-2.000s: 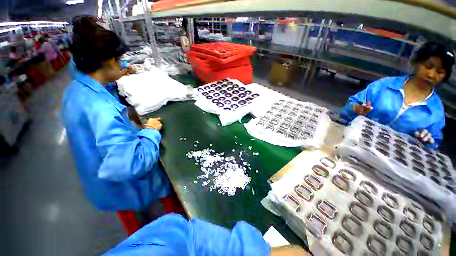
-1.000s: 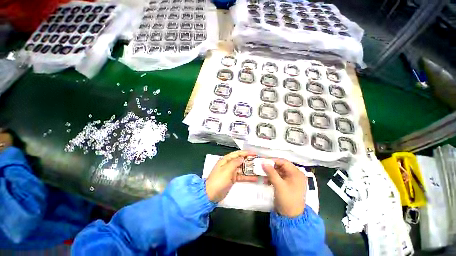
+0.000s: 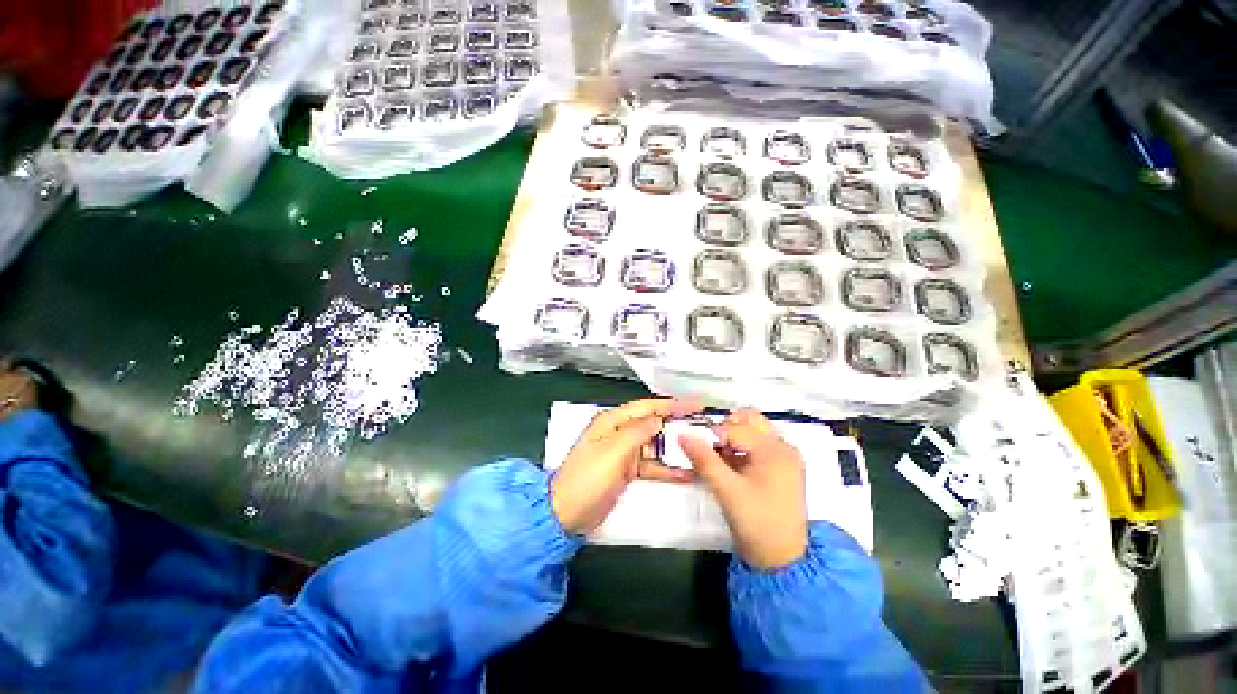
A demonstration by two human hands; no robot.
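My left hand (image 3: 606,465) holds a small rounded-square watch housing (image 3: 670,447) by its edges at the front centre. My right hand (image 3: 762,485) is on its right side, fingertips on a small white piece (image 3: 696,443) lying over the housing. Fingers hide much of both. A white die-cut sheet (image 3: 651,513) with a black rectangle at its right end lies under my hands. Behind it a white blister tray (image 3: 651,369) holds rows of housings, with one pocket empty in the second column.
Loose white bits (image 3: 360,366) lie left on the green bench (image 3: 122,292). Used backing strips (image 3: 1051,542) and a yellow bin (image 3: 1121,434) are right. More trays (image 3: 441,75) stand behind. Another person's blue sleeve (image 3: 54,529) is at far left.
The view has shifted slightly since a second ago. My right fingers have moved further over the housing, with the white piece now lying over it. Both hands still hold on.
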